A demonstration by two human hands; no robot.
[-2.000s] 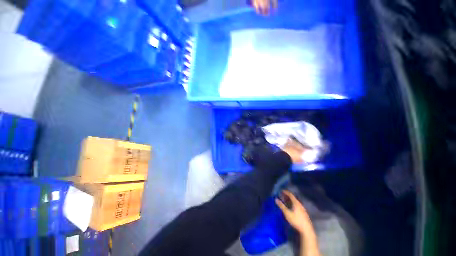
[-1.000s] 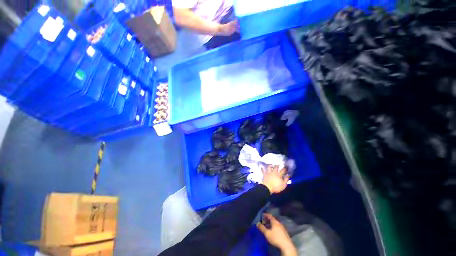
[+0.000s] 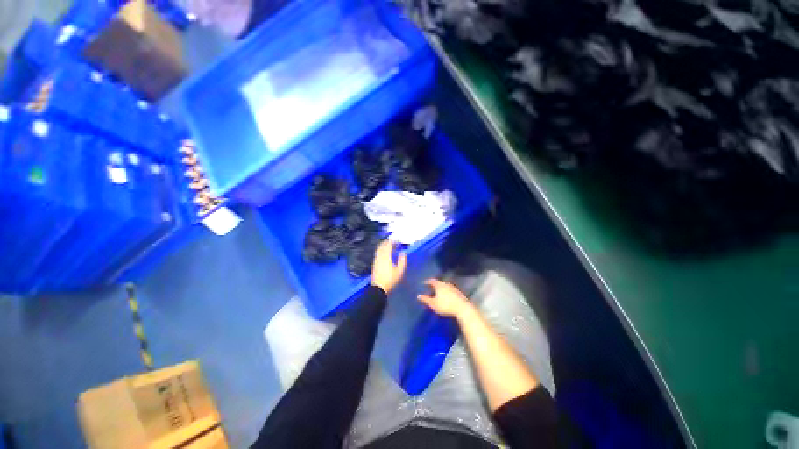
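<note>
A blue crate lies in front of my lap with several black ruffled clusters in its left and middle part. A crumpled white sheet lies on top at the crate's right side. My left hand is at the crate's near edge, just below the sheet, fingers apart and apparently empty. My right hand is above my lap, to the right of my left hand, with fingers apart and nothing visible in it. The image is somewhat blurred.
A larger blue crate with a white liner stands just beyond. Stacked blue crates are at left, cartons at lower left. The green bench at right bears a heap of black pieces. Part of a person shows at the top.
My left hand has come off the white sheet and back towards my lap. My right hand has lifted slightly and its fingers are spread. The view has turned, showing more bench.
</note>
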